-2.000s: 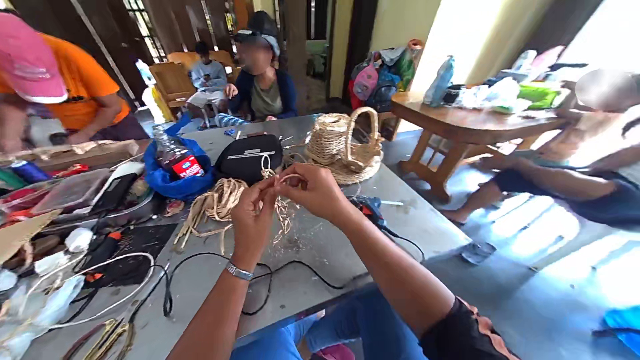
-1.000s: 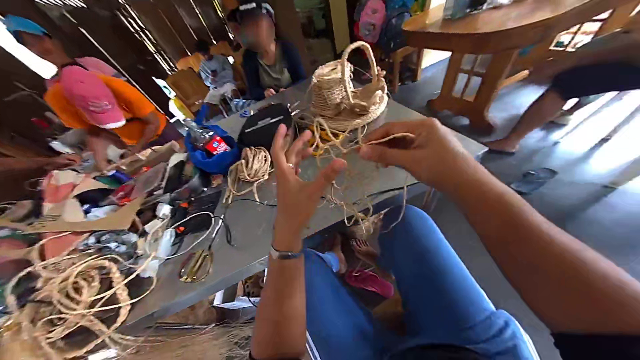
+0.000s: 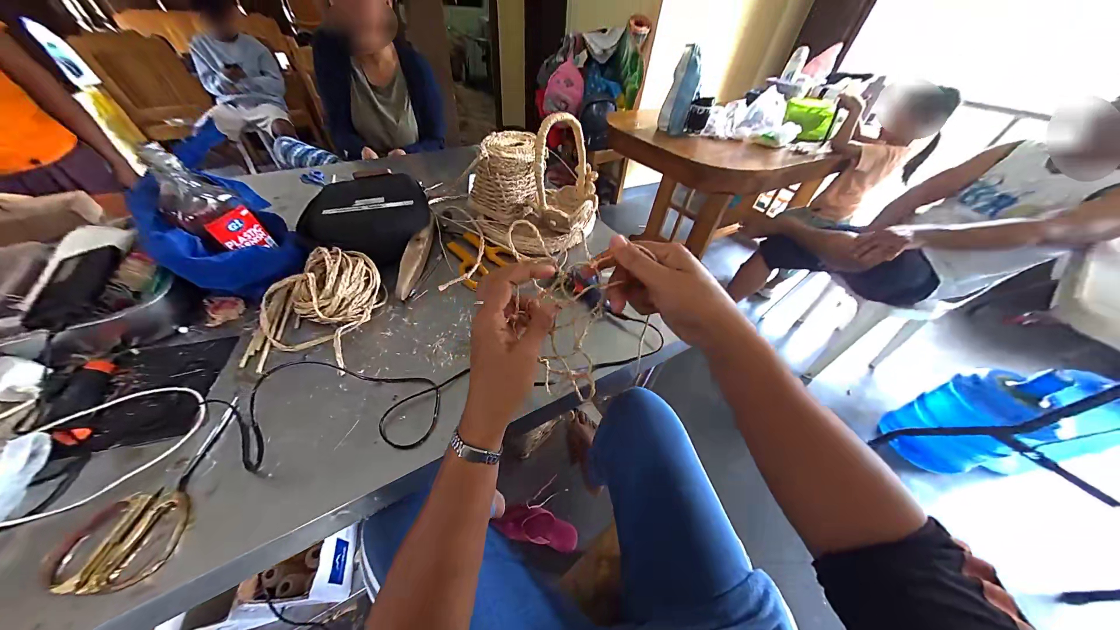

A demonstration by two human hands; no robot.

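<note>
Tangled thin natural-fibre twine (image 3: 573, 350) hangs between my hands over the near edge of the grey table. My left hand (image 3: 514, 319), with a metal watch on the wrist, has its fingers curled on the twine. My right hand (image 3: 652, 284) pinches a strand between thumb and fingers, a little higher and to the right. Behind them stands a woven fibre basket (image 3: 569, 223) with an arched handle, beside a woven cylinder (image 3: 507, 175). Yellow-handled pliers (image 3: 472, 258) lie left of the basket's base. A coil of braided fibre cord (image 3: 328, 293) rests farther left.
A black case (image 3: 367, 214) and a plastic bottle (image 3: 214, 206) in a blue bag sit at the back. Black cable (image 3: 350, 374) loops across the table (image 3: 306, 490). Gold-handled scissors (image 3: 122, 542) lie near left. Several people sit around, and a wooden table (image 3: 700, 162) stands at the right.
My hands have come closer together than one second ago, when the left hand's fingers were spread and the right held a strand apart. The view has shifted noticeably.
</note>
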